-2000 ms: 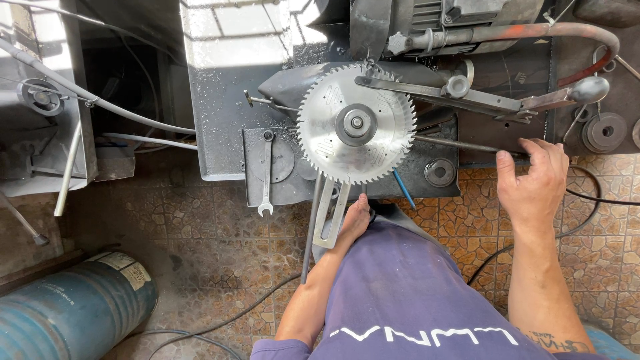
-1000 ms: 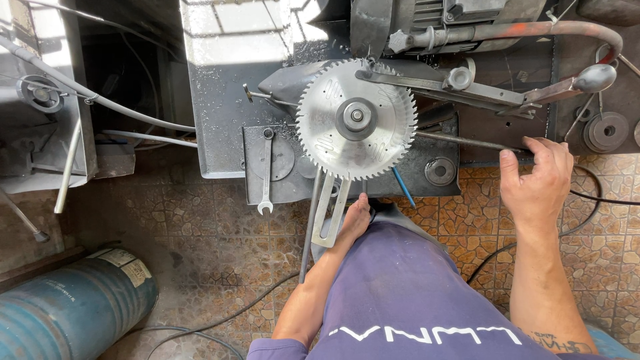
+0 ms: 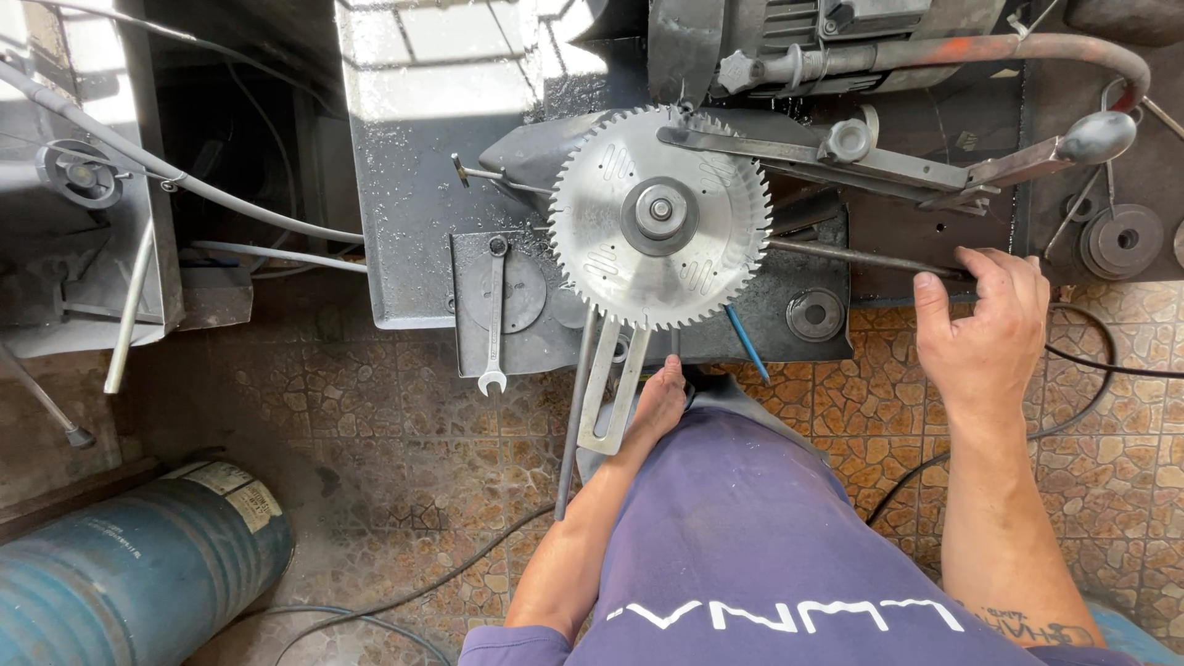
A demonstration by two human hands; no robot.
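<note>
A toothed circular saw blade [image 3: 661, 277] is mounted flat on a hub [image 3: 660, 211] of the sharpening machine. My left hand [image 3: 664, 398] is below the blade at the table's front edge, its fingertips at a short dark rod [image 3: 675, 342]; its grip is partly hidden. My right hand [image 3: 985, 319] rests with thumb and fingers around the end of a long thin metal rod [image 3: 869, 254] that runs out from under the blade. A slotted metal bar [image 3: 601, 435] and a dark rod [image 3: 572, 435] stick out below the blade. A metal lever arm [image 3: 795, 153] reaches over the blade's upper edge.
A combination wrench [image 3: 496, 314] lies on the plate left of the blade. A blue rod [image 3: 747, 344] juts out at the front. An electric motor [image 3: 805, 37] stands behind, beside a curved handle [image 3: 1064, 51]. A blue drum [image 3: 139, 564] lies lower left; cables [image 3: 444, 583] cross the tiled floor.
</note>
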